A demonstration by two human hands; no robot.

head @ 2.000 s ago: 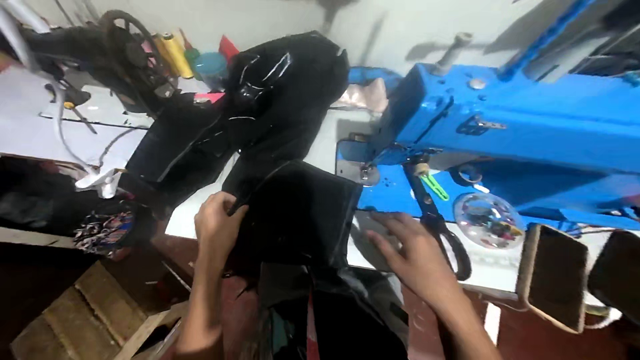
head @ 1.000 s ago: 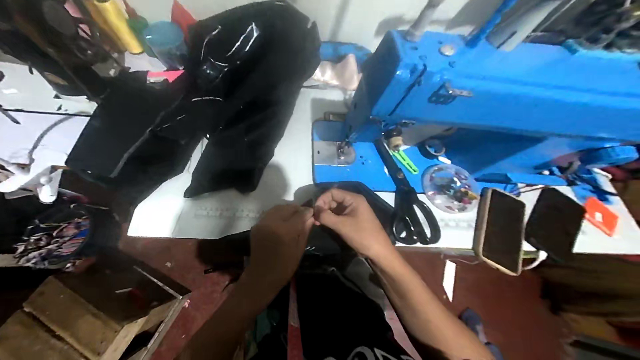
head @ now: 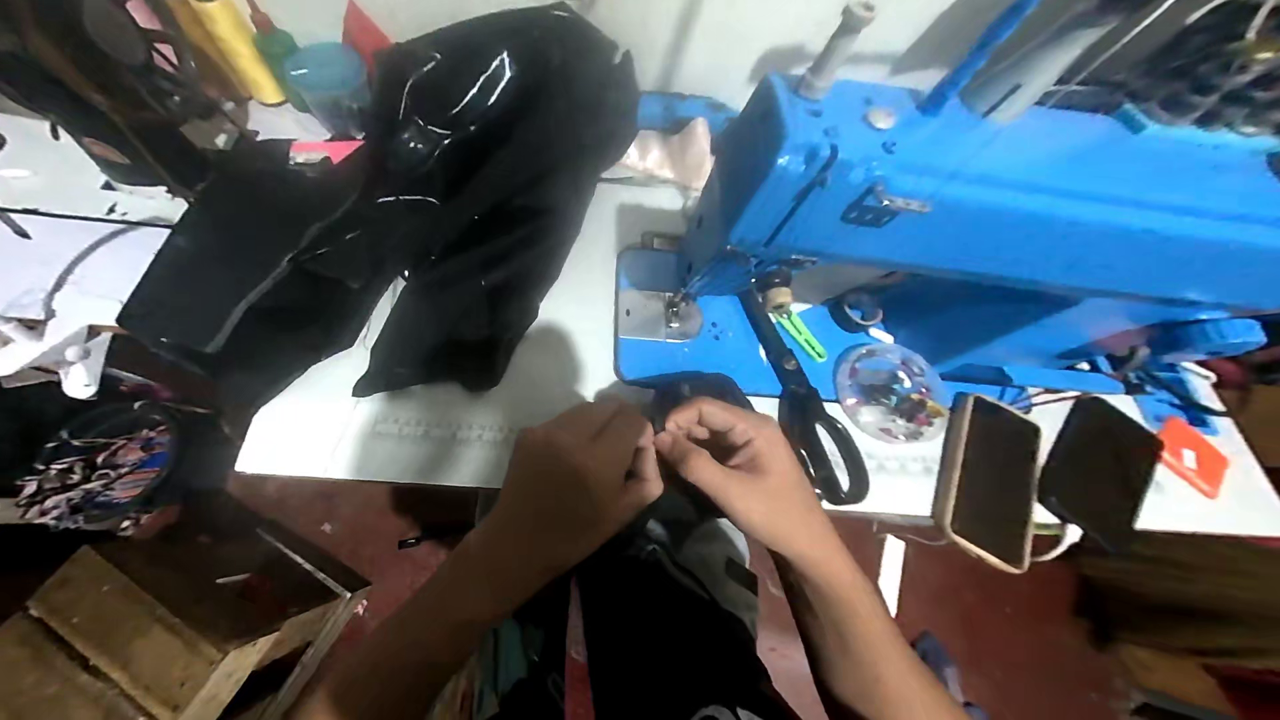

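My left hand (head: 585, 475) and my right hand (head: 725, 465) meet fingertip to fingertip at the table's front edge, pinching part of a black cloth piece (head: 705, 390). The exact spot they hold is hidden by the fingers. Behind them stands a blue sewing machine (head: 960, 220), its needle area just above the cloth. Black-handled scissors (head: 835, 460) lie right of my right hand, beside a small green thread snipper (head: 802, 335). A larger heap of black fabric (head: 480, 200) rests on the table to the left.
A round clear container of small items (head: 890, 393), two phones (head: 992, 480) and an orange object (head: 1192, 457) lie at the right. At the left are thread cones (head: 240, 50), another sewing machine (head: 110, 90), a basket of scraps (head: 100, 465) and a wooden crate (head: 180, 620) below.
Two seconds ago my hands were apart, with black cloth spread between them on the table. They have come together at the table edge, and the cloth has moved down towards my lap.
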